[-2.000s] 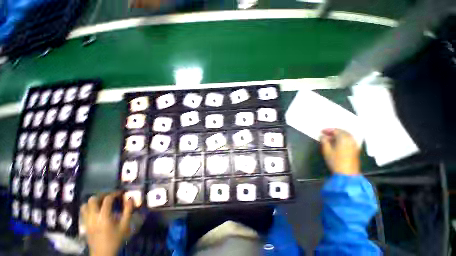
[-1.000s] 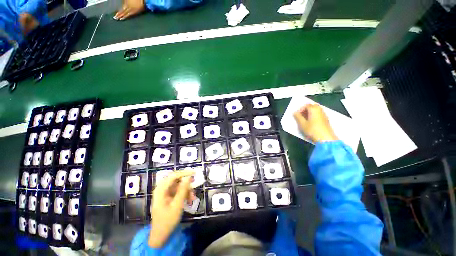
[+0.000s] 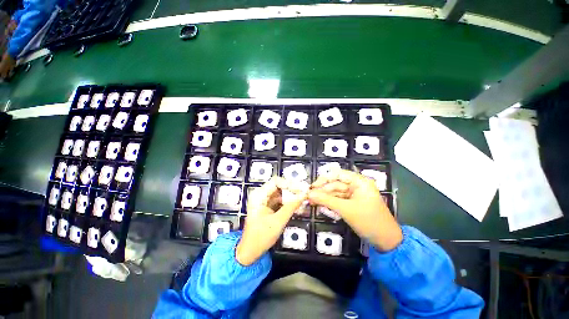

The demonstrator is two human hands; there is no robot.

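Note:
The black compartment tray lies in front of me with white parts in its pockets. Its near left pocket is empty. My left hand is over the tray and pinches a white part, partly hidden by fingers. My right hand meets it there, thumb and fingertips closed together at the part's right side. Whether they hold a small piece is too small to tell. My hands cover some pockets. A plain white sticker sheet lies right of the tray.
A second filled tray stands at the left. More white sheets overlap at the far right. The green belt with its pale rail runs behind, carrying small black frames. A blue sleeve and dark tray show at the top left.
My right hand has left the sticker sheet and moved left to my left hand. My left hand has moved right and slightly up with a white part. The view has shifted.

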